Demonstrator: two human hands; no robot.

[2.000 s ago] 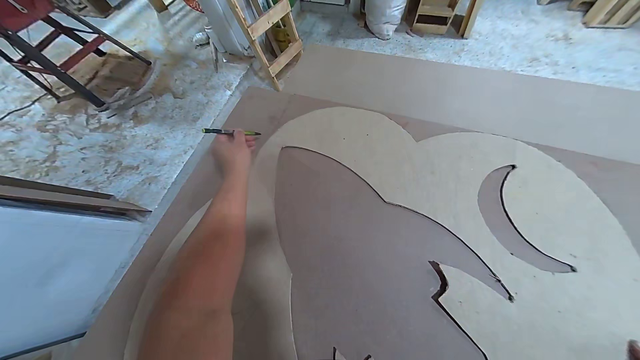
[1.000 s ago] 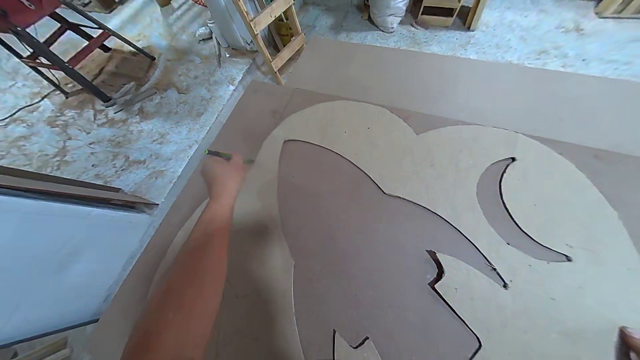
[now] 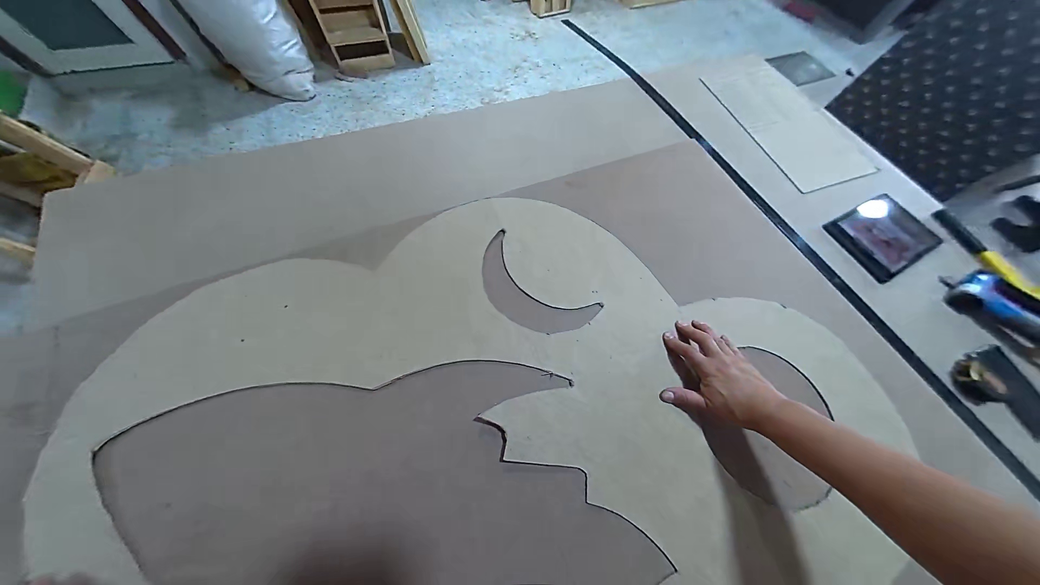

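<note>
A large pale wooden sheet (image 3: 325,325) with a scalloped outer edge lies flat on a brownish board (image 3: 634,195). Through its crescent cut-out, its round cut-out and its long jagged-edged one, the darker surface beneath shows. My right hand (image 3: 715,374), palm down with fingers apart and nothing held, rests on or just over the pale sheet, left of the round opening. At the bottom left corner only a blurred sliver of my left hand (image 3: 61,579) shows, by the sheet's edge; its fingers and anything in them are hidden.
A long black straight strip (image 3: 764,203) crosses the work surface on the right. Beyond it lie a pale rectangular panel (image 3: 792,134), a dark-framed tablet-like object (image 3: 882,236) and a blue and black tool (image 3: 995,301). A stuffed white sack (image 3: 252,49) and wooden steps (image 3: 351,36) stand behind.
The view has swung far to the right. My left hand, earlier holding a pen or pencil beside the pale sheet, is now almost out of sight. My right hand has come fully into view.
</note>
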